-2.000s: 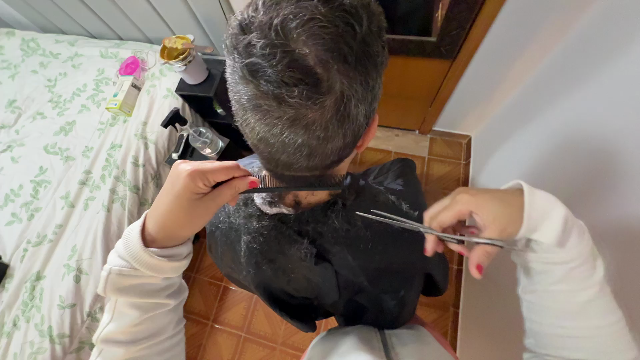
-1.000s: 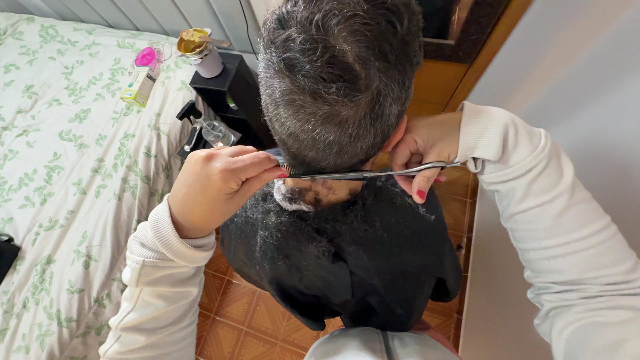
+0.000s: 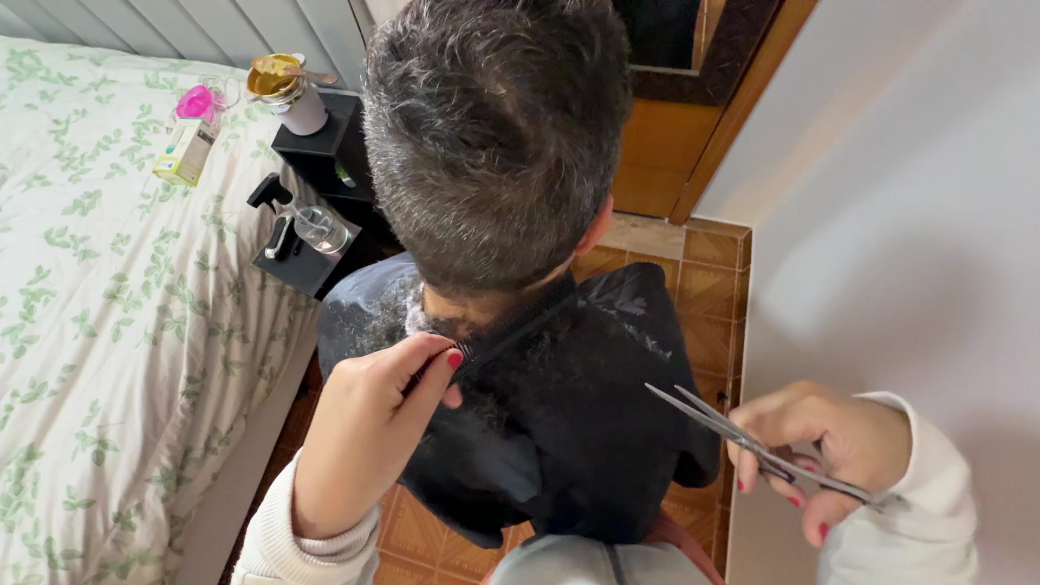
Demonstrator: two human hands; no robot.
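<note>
A seated person's head with short greying hair [image 3: 496, 146] is seen from behind and above. A black cape [image 3: 561, 406] dusted with hair clippings covers the shoulders. Just below the nape, my left hand [image 3: 382, 422] pinches one end of a black comb [image 3: 516, 325], which slants up to the right over the cape. My right hand [image 3: 821, 455], off to the right near the wall, holds metal scissors [image 3: 756, 447] with the blades slightly apart and pointing up-left, away from the hair. A whitish strip [image 3: 416, 313] lies at the left of the neck.
To the left is a bed with a leaf-print cover [image 3: 106, 325], bearing a small box [image 3: 185, 152] and a pink item [image 3: 195, 104]. Black shelves [image 3: 313, 146] hold a white jar [image 3: 305, 110] and a spray bottle [image 3: 321, 229]. A white wall [image 3: 877, 268] rises at the right.
One second ago the scissors lay along the comb at the nape. My right hand has since moved away to the right with them, and my left hand has lowered and tilted the comb.
</note>
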